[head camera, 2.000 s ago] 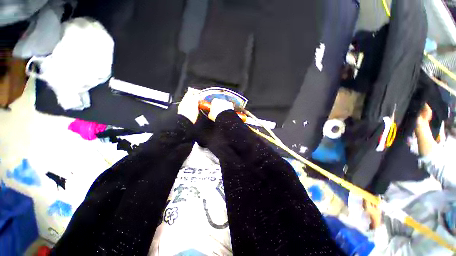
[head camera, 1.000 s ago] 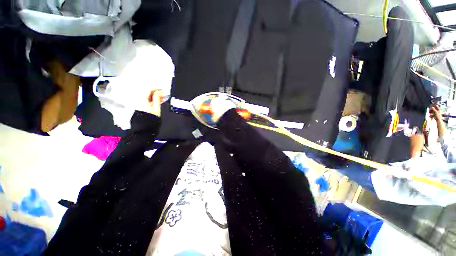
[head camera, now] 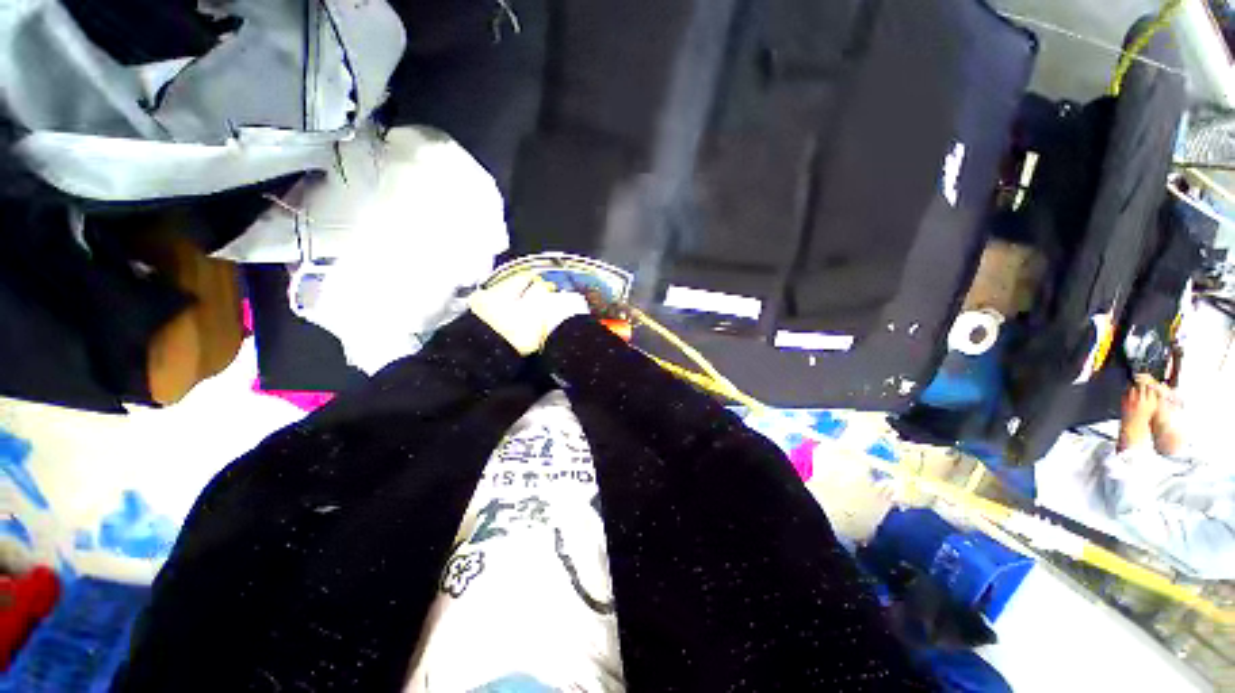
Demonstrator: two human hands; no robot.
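The steam iron (head camera: 592,283), with a pale-edged plate, blue top and orange handle, stands on the dark cloth-covered table just right of the white bundle (head camera: 423,237). My right hand (head camera: 564,310) is closed on its handle. My left hand (head camera: 512,310) lies against my right hand, over the iron's left part, and seems to grip it too; its fingers are blurred. Two white strips, one (head camera: 714,301) nearer the iron and one (head camera: 814,340) farther right, lie at the near ends of dark garment panels (head camera: 759,149). What lies under the iron is hidden.
Grey garment parts (head camera: 203,163) drape at far left above a brown item (head camera: 197,332). The yellow hose (head camera: 698,375) trails right. A white ring roll (head camera: 974,333) and a dark padded arm (head camera: 1113,203) are at right. Another person's hands (head camera: 1151,413) show at far right. Blue baskets (head camera: 948,562) are on the floor.
My left hand first moved off the iron to the white bundle, then came back to the iron. The iron has moved left along the panel ends, uncovering white strips. The view has shifted left.
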